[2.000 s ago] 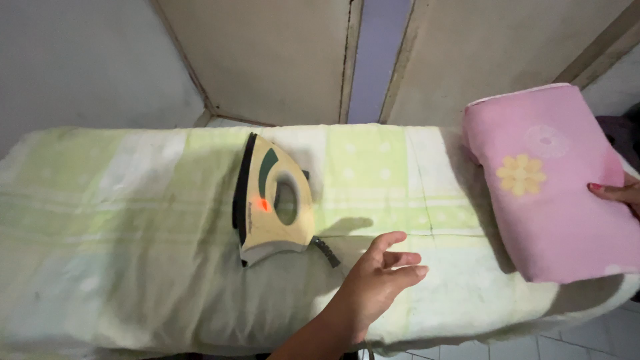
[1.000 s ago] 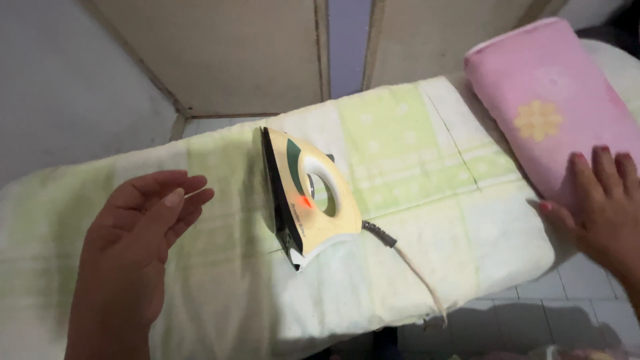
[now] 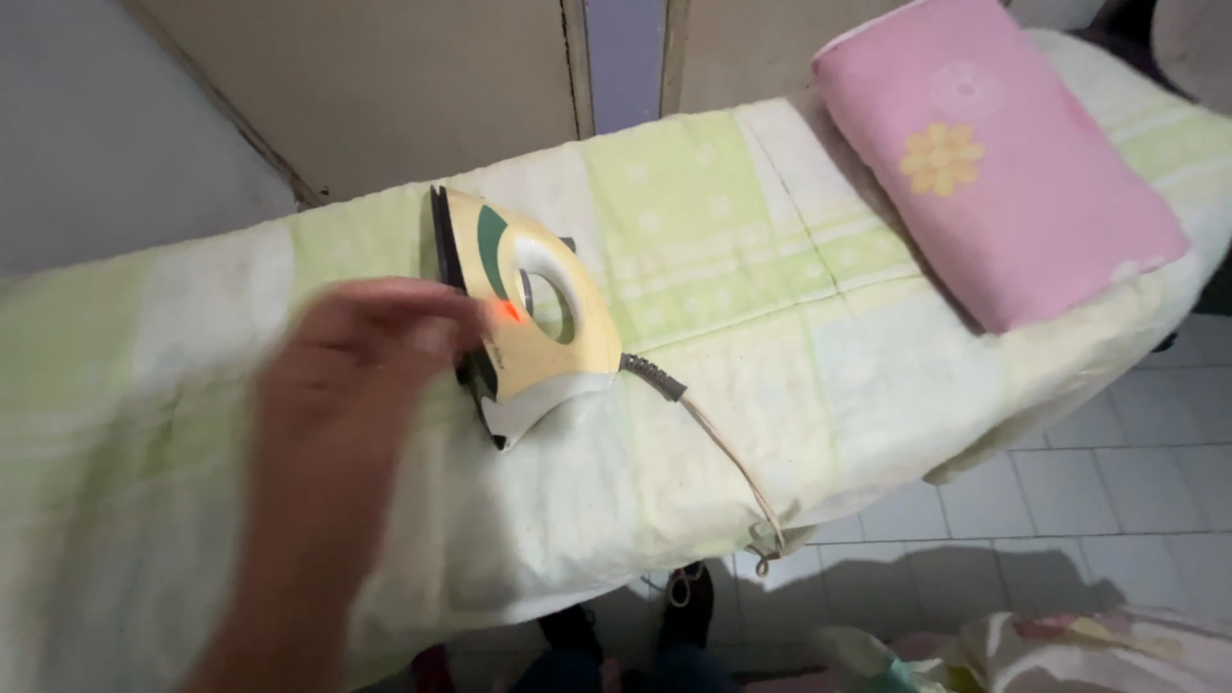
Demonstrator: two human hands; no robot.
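A cream and white clothes iron (image 3: 549, 318) with a green panel and a lit orange light lies on its side on the padded, cloth-covered ironing board (image 3: 693, 462). My left hand (image 3: 361, 385), blurred, is left of the iron with fingers loosely bent and nothing seen in it. Its fingertips overlap the iron's near side in view; contact cannot be told. From the iron's heel a cord (image 3: 722, 438) runs to the board's front edge. Toward the right end lies a folded pink cloth (image 3: 1020, 183) with a yellow flower. My right hand is out of view.
Behind the board stand beige panels (image 3: 462, 87) with a purple strip (image 3: 626, 67) between them. Below its front edge are a tiled floor (image 3: 1068, 491), my shoes (image 3: 685, 606) and patterned fabric (image 3: 1068, 654) at the lower right. A round grey thing (image 3: 1198, 48) shows at the upper right.
My left hand has moved right, up to the iron, since a second ago. My right hand, then on the pink cloth, has left it and gone out of view. The cloth stays folded.
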